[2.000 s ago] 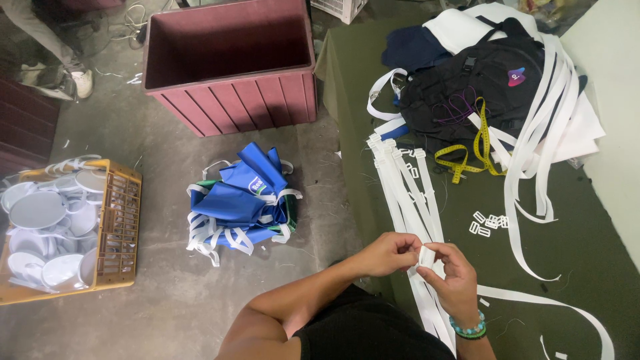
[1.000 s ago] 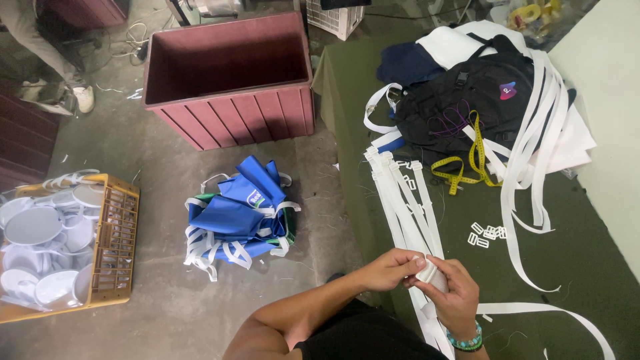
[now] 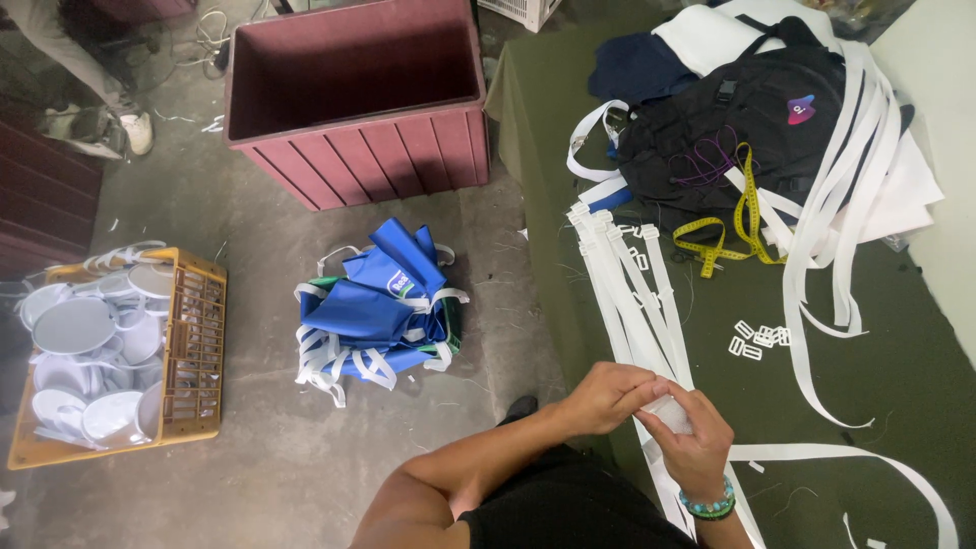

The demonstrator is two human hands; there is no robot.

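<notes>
My left hand (image 3: 614, 398) and my right hand (image 3: 692, 436) meet over the green cloth-covered table, pinching a piece of white webbing strap (image 3: 671, 414) between them. Whether a buckle is in my fingers is hidden. Beneath and beyond the hands lies a bundle of long white straps (image 3: 627, 305) with white slide buckles at the far ends. Several loose white slide buckles (image 3: 762, 335) rest on the cloth to the right. Another white strap (image 3: 854, 451) curves away from my right hand across the table.
A black backpack (image 3: 732, 114), a yellow tape measure (image 3: 751, 206) and hanging white straps (image 3: 808, 229) occupy the table's far side. On the floor stand a maroon bin (image 3: 366, 160), blue bags (image 3: 366, 305) with white straps and a yellow crate (image 3: 194, 343) of white discs. A person's leg (image 3: 84, 57) shows at upper left.
Both hands stay together on the white strap, with only small shifts of the fingers. The things on the table and floor look unchanged.
</notes>
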